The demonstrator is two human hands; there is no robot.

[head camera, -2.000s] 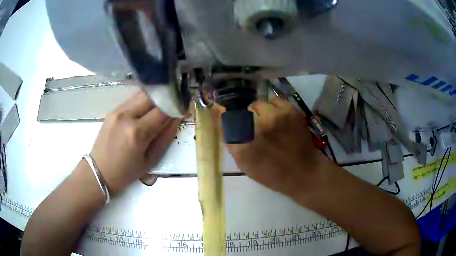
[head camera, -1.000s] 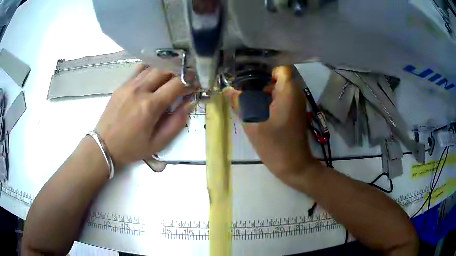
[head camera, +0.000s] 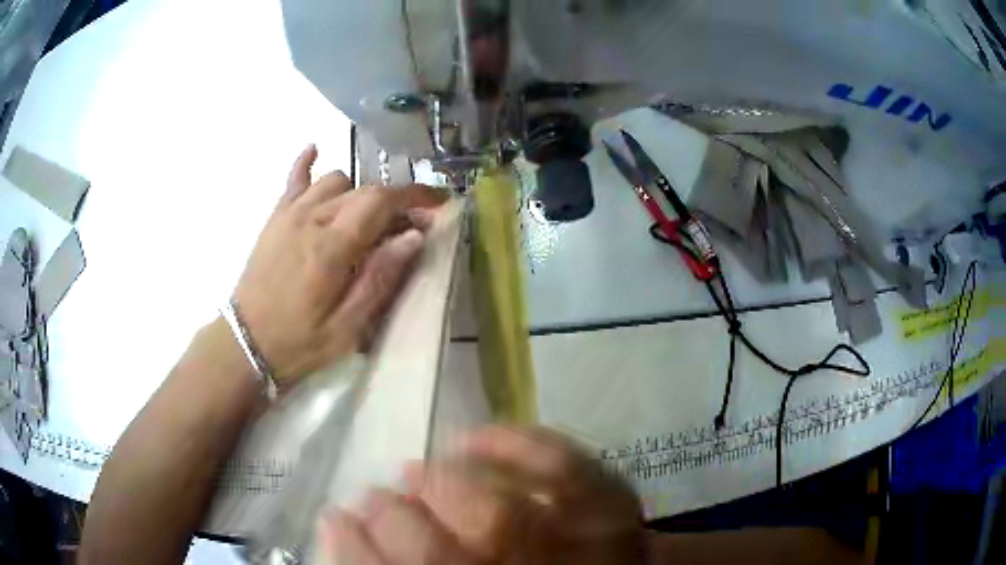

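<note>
A pale grey-beige strip (head camera: 399, 364) runs from the needle area down towards me, left of the yellow guide tape (head camera: 502, 298). My left hand (head camera: 331, 265) has its fingertips on the strip's upper end beside the presser foot (head camera: 458, 160). My right hand (head camera: 485, 502), blurred, grips the strip's near end at the table's front. A blurred greyish piece with a shiny end hangs beside the strip at lower left; I cannot tell if it is the zipper. Part of a piece with metal teeth shows behind the needle area.
Red-handled snips (head camera: 662, 204) with a black cord lie right of the black knob (head camera: 563, 177). A zipper pile (head camera: 772, 199) lies further right. Small end tabs (head camera: 46, 182) lie at far left. The machine head (head camera: 706, 55) overhangs the back. A blue bin (head camera: 949, 469) is at lower right.
The toothed piece has left its place on the table at left and the pale strip now runs towards me. My right hand has moved from the needle to the front edge, uncovering the snips.
</note>
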